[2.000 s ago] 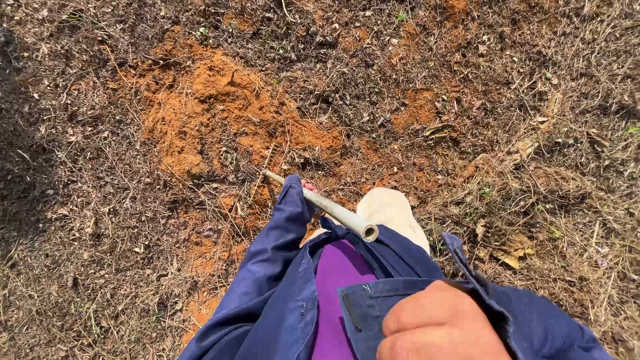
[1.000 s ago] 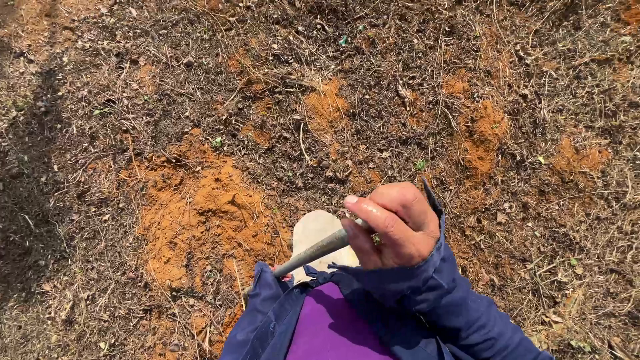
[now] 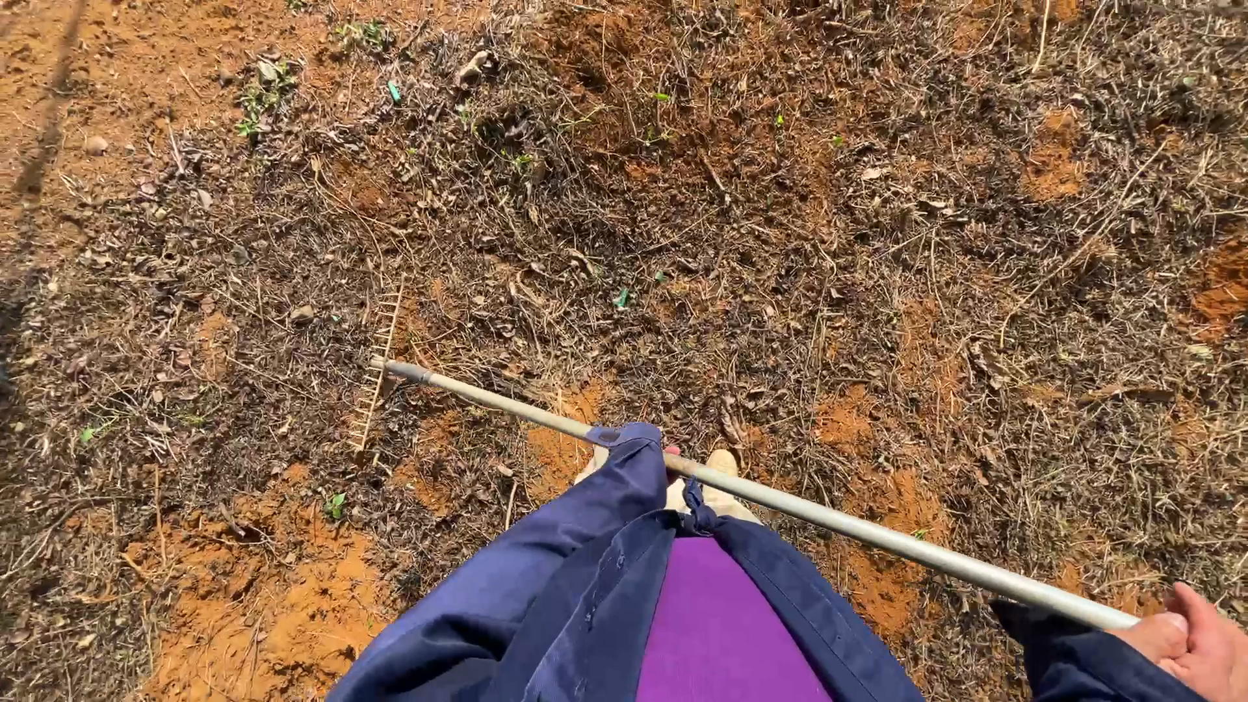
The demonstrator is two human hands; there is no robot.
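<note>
A garden rake (image 3: 369,405) with a row of thin tines lies against the dry litter at the left, its long pale metal handle (image 3: 858,526) slanting across my body toward the lower right. At the handle's end, near the right edge, my right hand (image 3: 1185,639) is closed around it. My left hand (image 3: 673,458) is mostly hidden under the blue sleeve and the handle; a bit of its fingers shows at the middle of the handle, where it grips.
Dry grass and leaf litter (image 3: 585,263) cover the ground. Bare orange soil (image 3: 273,604) shows at the lower left. Small green plants (image 3: 263,97) grow at the upper left. My pale shoes (image 3: 721,468) stand below the handle.
The rake head and the length of the handle have come into view. My right hand has moved out to the right and now holds the handle's end. The view has shifted.
</note>
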